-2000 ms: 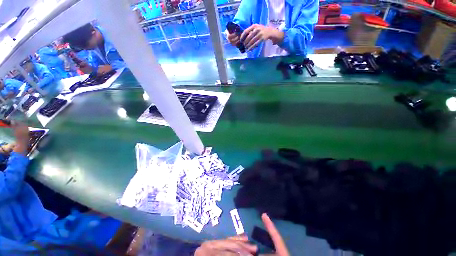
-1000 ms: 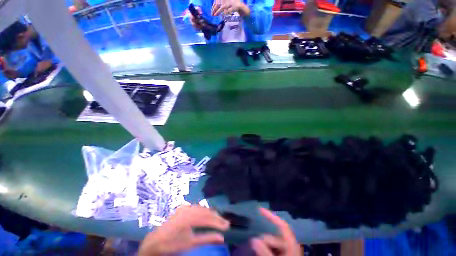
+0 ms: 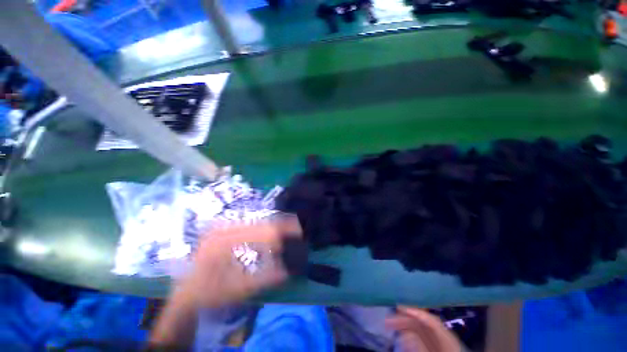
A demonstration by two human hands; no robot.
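My left hand (image 3: pixel 230 265), blurred, is over the near side of the white tag pile (image 3: pixel 237 196), with a black strap piece (image 3: pixel 295 254) at its fingertips. Another black strap piece (image 3: pixel 323 274) lies flat on the green table just right of it. Some white tags show between the fingers; whether any is held is unclear. My right hand (image 3: pixel 426 331) is low, beyond the table's near edge, blurred and partly cut off by the bottom; I cannot tell if it holds anything. The heap of black strap pieces (image 3: pixel 467 213) lies to the right.
A clear plastic bag (image 3: pixel 148 227) of white pieces lies left of the pile. A pale slanting post (image 3: pixel 117 103) crosses the left. A black frame assembly (image 3: pixel 172 106) lies on a white sheet beyond. A black bracket (image 3: pixel 505 55) lies at far right. A carton (image 3: pixel 502 326) stands below the edge.
The view has tipped downward. My left hand has moved up over the tags and a black piece shows at its fingertips. My right hand has moved right and down, away from the left.
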